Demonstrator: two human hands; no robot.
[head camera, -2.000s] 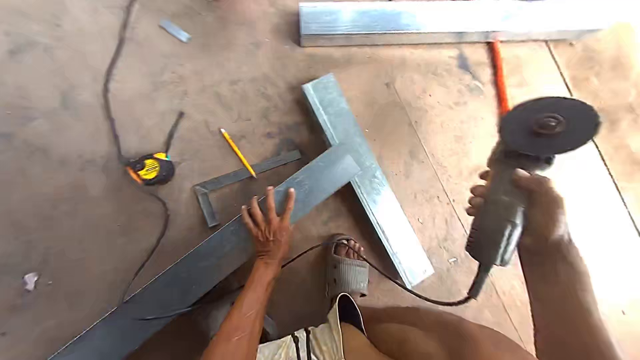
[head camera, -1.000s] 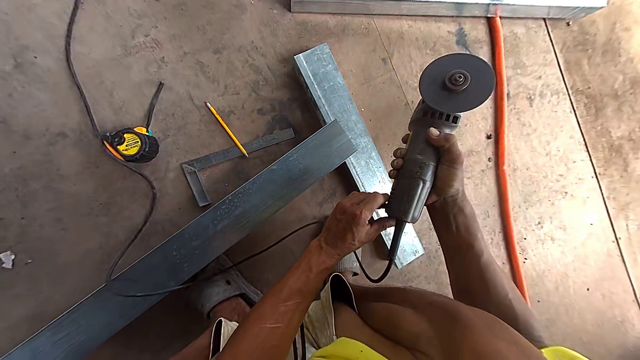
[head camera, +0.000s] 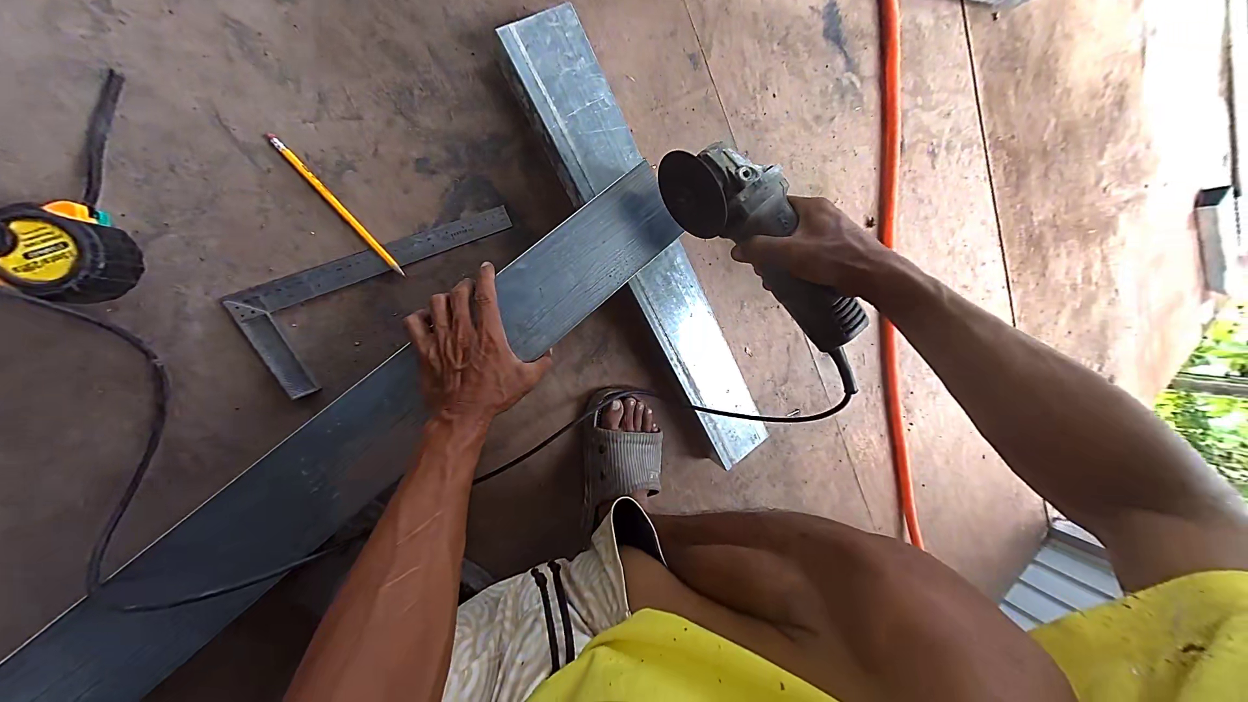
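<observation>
My left hand (head camera: 473, 351) presses down on a long grey metal channel (head camera: 585, 258), fingers spread over its upper edge and thumb at the lower one. The channel's end rests across a shorter galvanized metal channel (head camera: 697, 336) on the floor. My right hand (head camera: 829, 249) grips an angle grinder (head camera: 780, 214), its dark disc close to the long channel's end; whether they touch is not clear. The grinder's black cord loops back past my sandalled foot. Beyond my left hand, a metal try square (head camera: 366, 268) lies flat with a yellow pencil (head camera: 336, 205) across its blade.
A yellow and black tape measure (head camera: 68, 252) sits at the far left, beside a dark cord (head camera: 156, 409). An orange hose or cord (head camera: 889, 146) runs down the floor to the right of the grinder. My foot in a sandal (head camera: 624, 458) is close to the short channel.
My left hand has moved from beside the grinder's rear end onto the long channel. The grinder has turned, its disc now facing the channel's end. The view is closer to the floor.
</observation>
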